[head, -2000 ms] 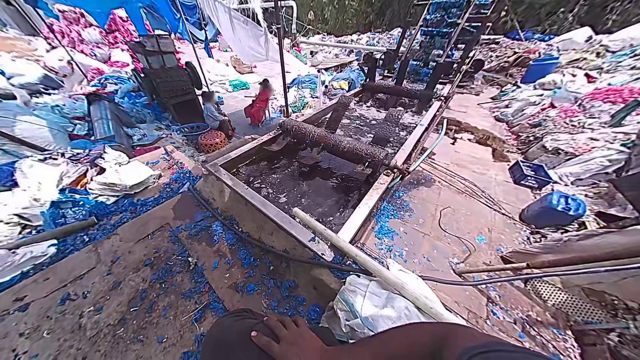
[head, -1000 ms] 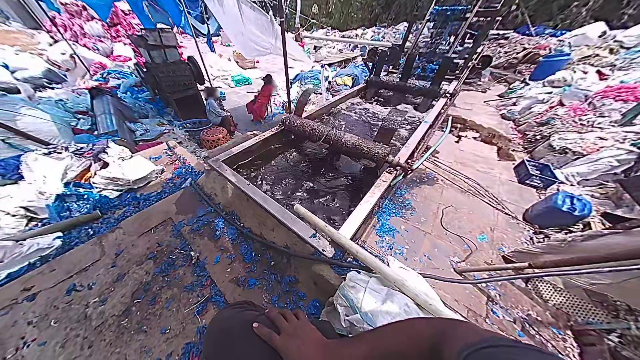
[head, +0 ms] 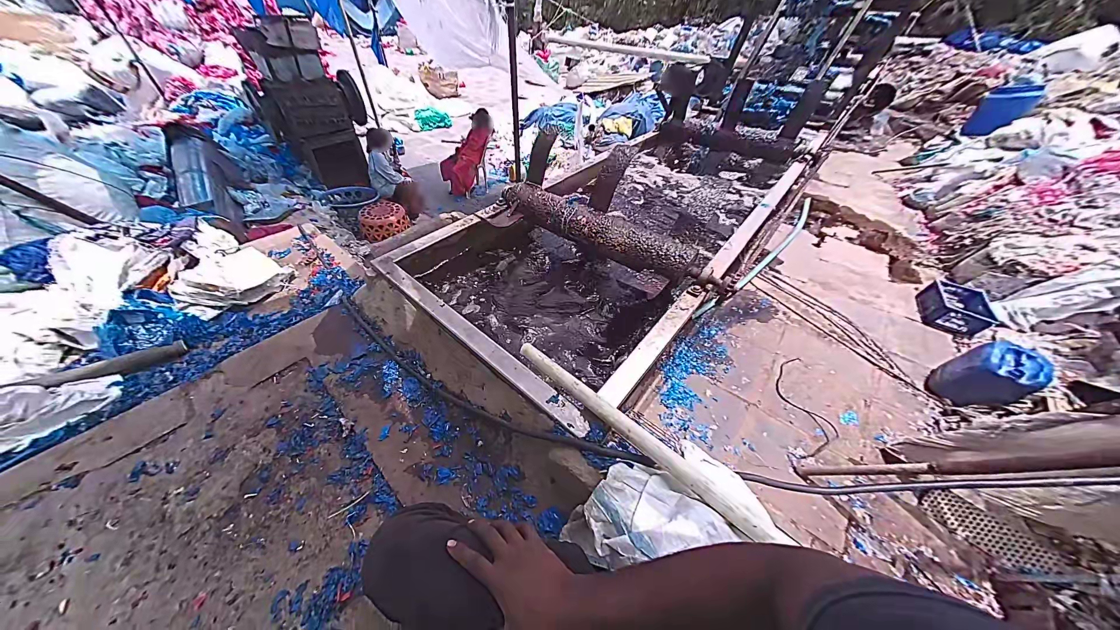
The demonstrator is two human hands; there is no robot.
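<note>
My right hand (head: 516, 569) rests on my dark-clothed knee (head: 420, 560), its fingers spread and nothing in it. Beyond the knee lies a crumpled white plastic sack (head: 647, 507), with a pale pole (head: 656, 451) slanting over it to the corner of a long washing tank. The tank's metal rim (head: 481, 341) encloses dark, stirred water (head: 542, 289). Across it lies a studded roller (head: 612, 232). My left hand is outside the view.
Two people, one in red (head: 466, 157), sit beyond the tank near an orange basket (head: 383, 220). A black hose (head: 490, 422) crosses the ground among blue plastic scraps (head: 350, 455). To the right are a blue drum (head: 989, 374), a dark blue crate (head: 954, 306) and heaped plastic waste (head: 1050, 201).
</note>
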